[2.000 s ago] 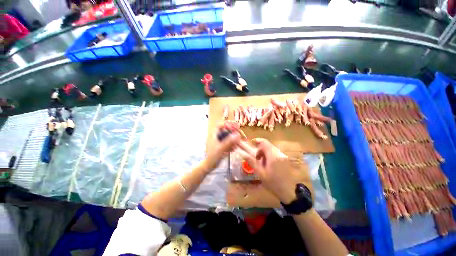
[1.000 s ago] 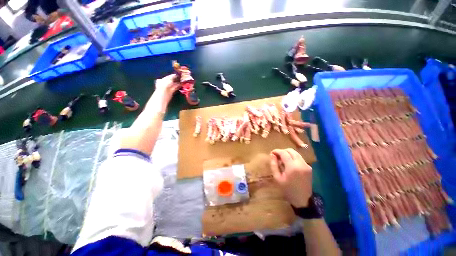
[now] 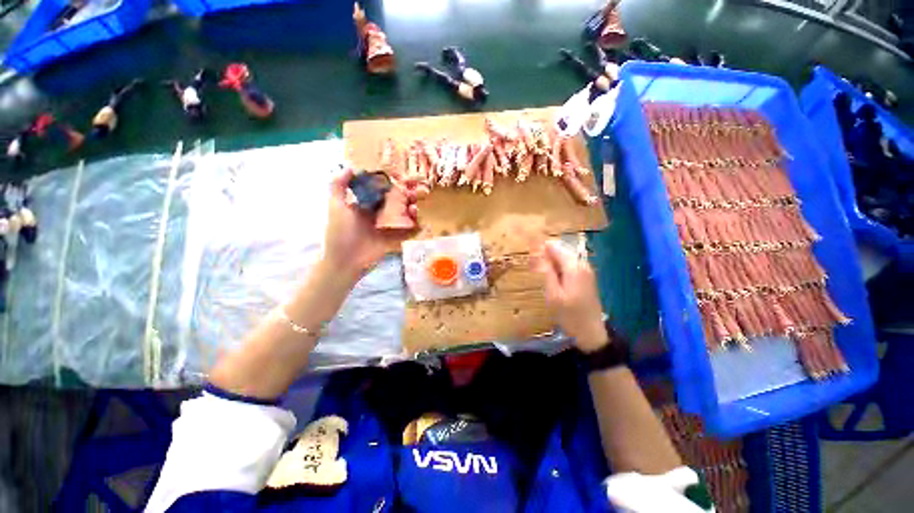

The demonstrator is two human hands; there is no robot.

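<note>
My left hand holds a figure body with a dark blocky upper part and a pink-brown section, over the left edge of the upper cardboard. My right hand is over the right side of the stained lower board, fingers bent together; a thin stick seems to run left from them, too faint to be sure. A whitish tray on the lower board bears an orange pot and a smaller blue pot. Slim pink-brown limb parts lie in a loose row on the upper cardboard.
A large blue crate with packed rows of limb parts stands at the right, another blue crate beyond it. Black-and-white pieces and red-brown figures lie on the green belt. Clear plastic sheeting covers the left. White objects touch the crate corner.
My left hand has come back from the belt and now holds a figure body. A red-brown figure now stands on the belt where that hand was. The camera view has shifted.
</note>
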